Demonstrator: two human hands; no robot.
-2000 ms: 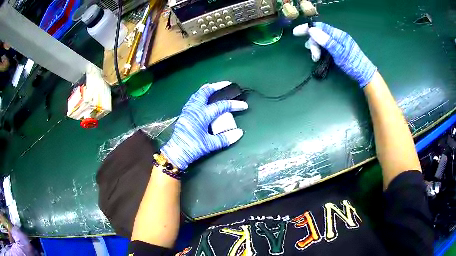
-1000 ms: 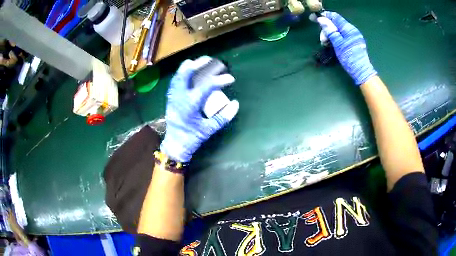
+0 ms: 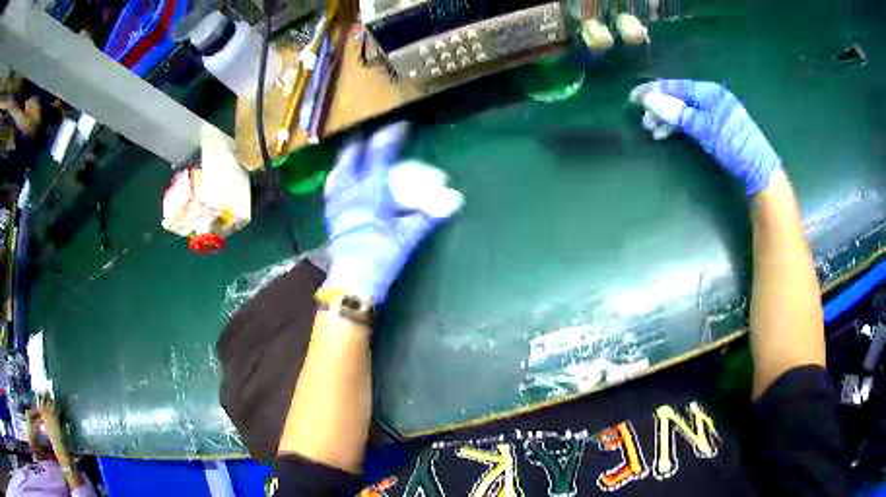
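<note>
My left hand [image 3: 374,218], in a blue-white knit glove, is blurred over the bench left of centre. A white pad [image 3: 420,186] shows at its palm and fingers; no adapter can be made out in it. My right hand [image 3: 704,121], gloved alike, is right of the cream terminals' front side, its pale fingertips bunched together; whether they hold anything is unclear. A dark blurred shape [image 3: 588,146], possibly the black adapter or its cord, is over the green bench between the hands.
The test instrument [image 3: 471,44] and cream terminals [image 3: 614,33] are at the back. Pens [image 3: 306,87], a white bottle [image 3: 231,49] and a red-marked box [image 3: 209,199] are at left. A dark cloth [image 3: 267,354] lies under my left forearm. Another person's arm [image 3: 60,442] shows lower left.
The black adapter no longer shows in my left hand, which has moved up from its earliest position. My right hand has come away from the terminals. The black cord bundle beside it is gone.
</note>
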